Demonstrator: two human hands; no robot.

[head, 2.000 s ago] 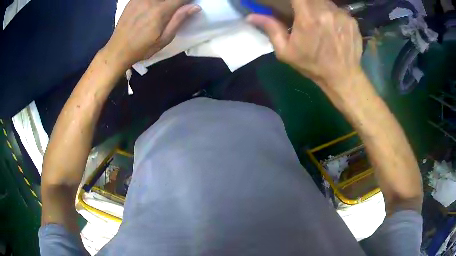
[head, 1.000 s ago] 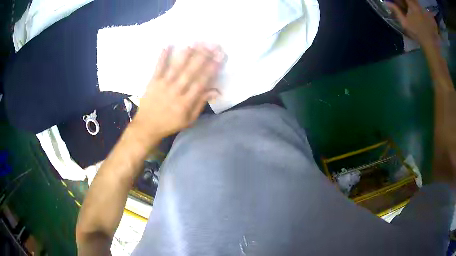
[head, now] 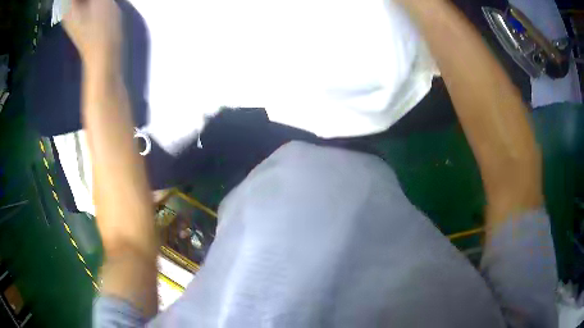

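Note:
A large overexposed white garment panel point(head: 275, 57) lies over the dark navy cover point(head: 57, 83) in front of me. Its lower edge is uneven and reaches near my body. My left hand point(head: 93, 16) is blurred at the upper left, partly cut off by the top edge, beyond the panel's left side; its grip is not clear. My right forearm crosses the panel's right side, and my right hand is out of the picture past the top edge. A small white ring roll point(head: 143, 143) lies on the dark cloth beside my left forearm.
The steam iron point(head: 526, 43) stands at the upper right by a pale rest sheet point(head: 556, 91). White cloth point(head: 75, 168) hangs at the lower left. A yellow cart frame point(head: 182, 261) is below the table. Green floor shows on both sides.
My right hand has let go of the iron and moved left and up over the panel. My left hand has moved from the panel to the upper left. The white panel has shifted.

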